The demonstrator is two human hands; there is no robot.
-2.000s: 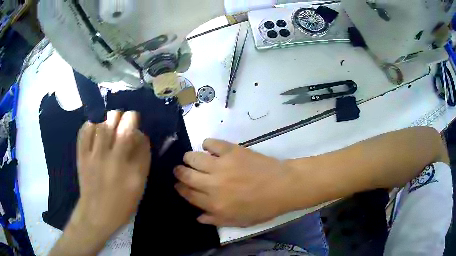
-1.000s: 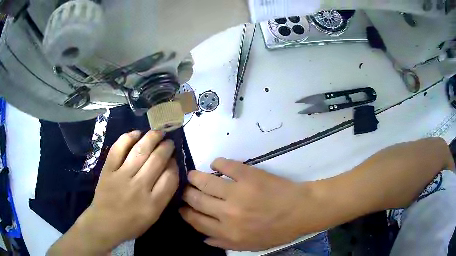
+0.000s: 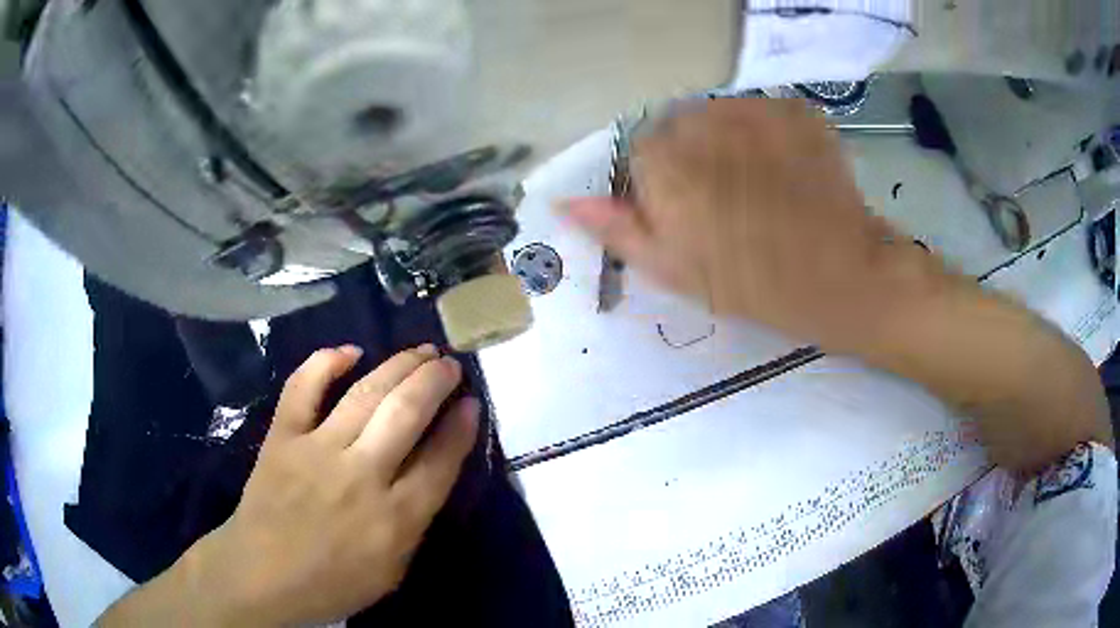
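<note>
The black garment body panel (image 3: 491,558) lies on the machine table under the head, its right edge running down from the beige block (image 3: 486,312). A bit of patterned lace insert (image 3: 229,421) shows at its left. My left hand (image 3: 356,472) lies flat on the cloth just below the block, fingers slightly bent. My right hand (image 3: 737,209) is blurred, off the cloth, over the table by the tweezers (image 3: 613,276); whether it holds anything cannot be told. The needle and presser foot are hidden behind the machine head (image 3: 590,74).
A round metal bobbin (image 3: 537,268) lies right of the block. A bent thread (image 3: 685,334) lies near the bed seam. A dark-handled tool with a ring end (image 3: 970,178) is at the upper right. Ruler markings (image 3: 786,521) run along the front edge. A blue rim shows at far left.
My right hand has left the cloth and moved up and right over the table. My left hand stays on the cloth. The machine head fills more of the view, and the snips are now covered.
</note>
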